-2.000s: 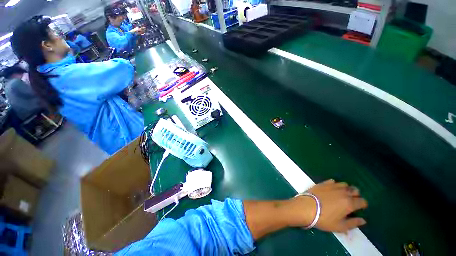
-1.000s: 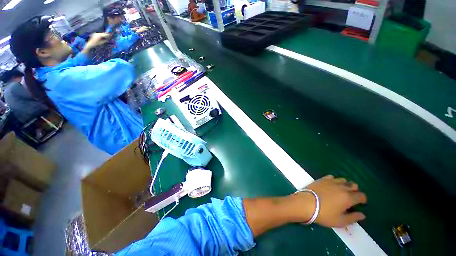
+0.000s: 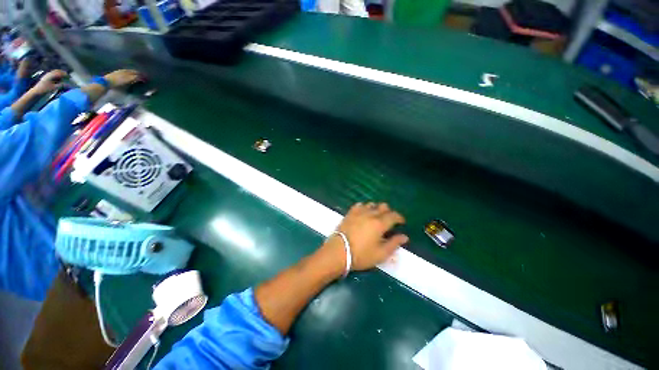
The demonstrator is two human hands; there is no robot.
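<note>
My left hand (image 3: pixel 372 235), with a thin white bracelet on the wrist, rests on the white rail (image 3: pixel 296 201) at the belt's near edge. Its fingers are apart and reach over the belt; nothing shows in it. One small dark and gold electronic module (image 3: pixel 438 233) lies on the dark green conveyor belt (image 3: pixel 498 249) just right of my fingertips. Other modules lie farther left and at the lower right. My right hand is not in view.
A light-blue fan (image 3: pixel 119 246), a small white handheld fan (image 3: pixel 178 298) and a white metal box (image 3: pixel 137 170) stand on the left. White paper (image 3: pixel 477 352) lies at the bottom. Black trays (image 3: pixel 224 27) sit across the belt. Another person's sleeve (image 3: pixel 43 130) shows at left.
The view has turned right, so the fans, box and my left hand appear farther left. Another person's hand now reaches over the belt. White paper has come into view.
</note>
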